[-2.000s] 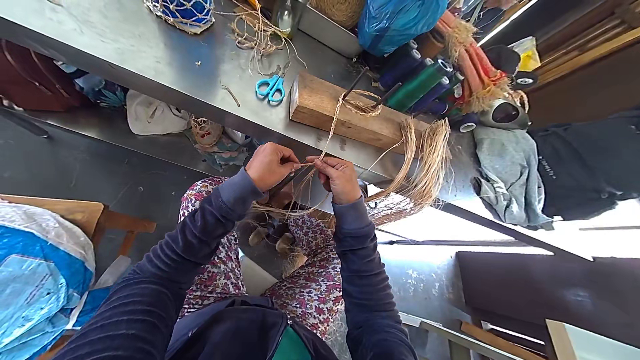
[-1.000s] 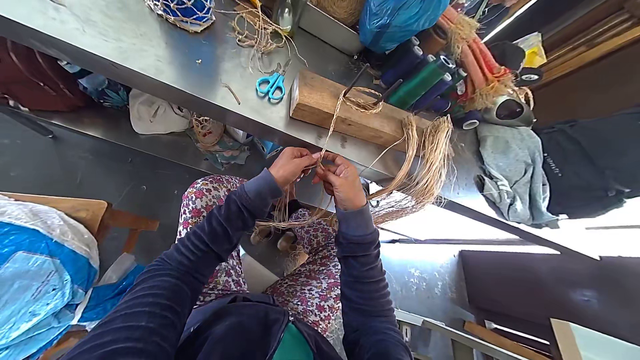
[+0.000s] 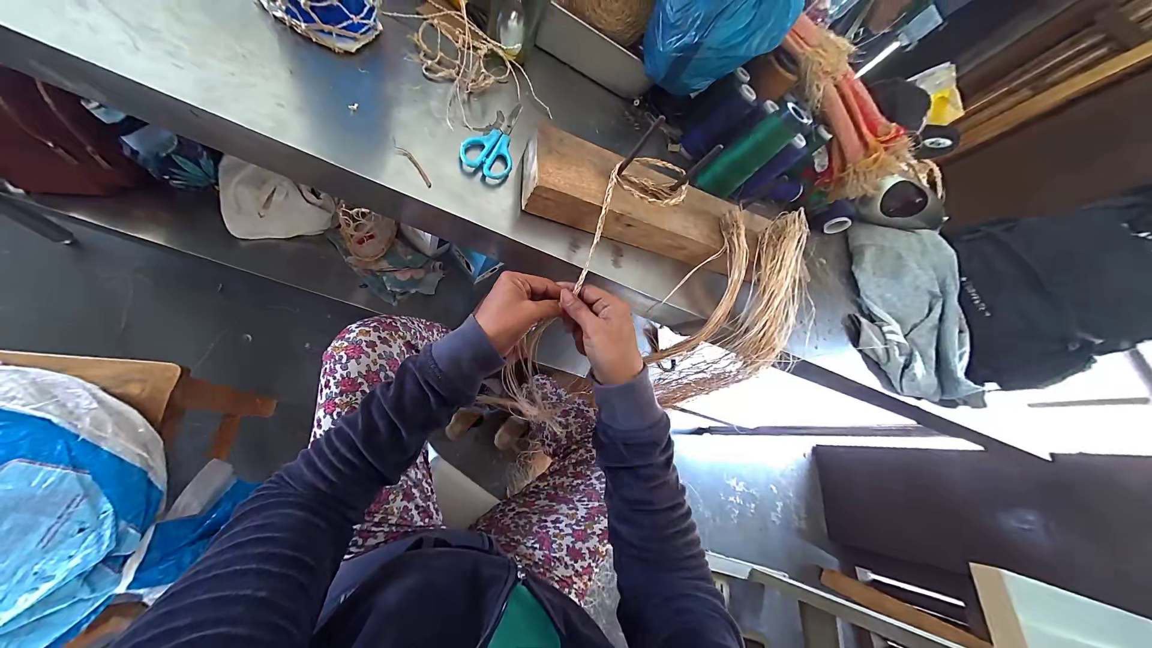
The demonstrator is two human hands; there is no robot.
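A braided natural-fibre cord (image 3: 600, 232) runs taut from a metal peg on a wooden block (image 3: 657, 200) down to both hands. My left hand (image 3: 519, 308) pinches fibres at the cord's lower end. Against it, my right hand (image 3: 605, 329) holds the same end between thumb and fingers. Loose strands hang below my hands over the lap. A finished length of cord is looped around the pegs. Bundles of loose fibre (image 3: 776, 270) lie over the block's right end and droop off the table edge. Blue-handled scissors (image 3: 487, 155) rest left of the block.
Thread spools (image 3: 740, 157), a blue plastic bag (image 3: 715, 40) and a box with a twine ball stand behind the block on the metal table (image 3: 225, 81). Tangled cord (image 3: 459, 49) and a netted blue object (image 3: 335, 20) lie further left. Cloths (image 3: 911, 310) hang at right.
Both hands have come closer together at the cord's end; two seconds ago their fingers were spread wider along the strands. The block, scissors and fibre bundles have stayed put.
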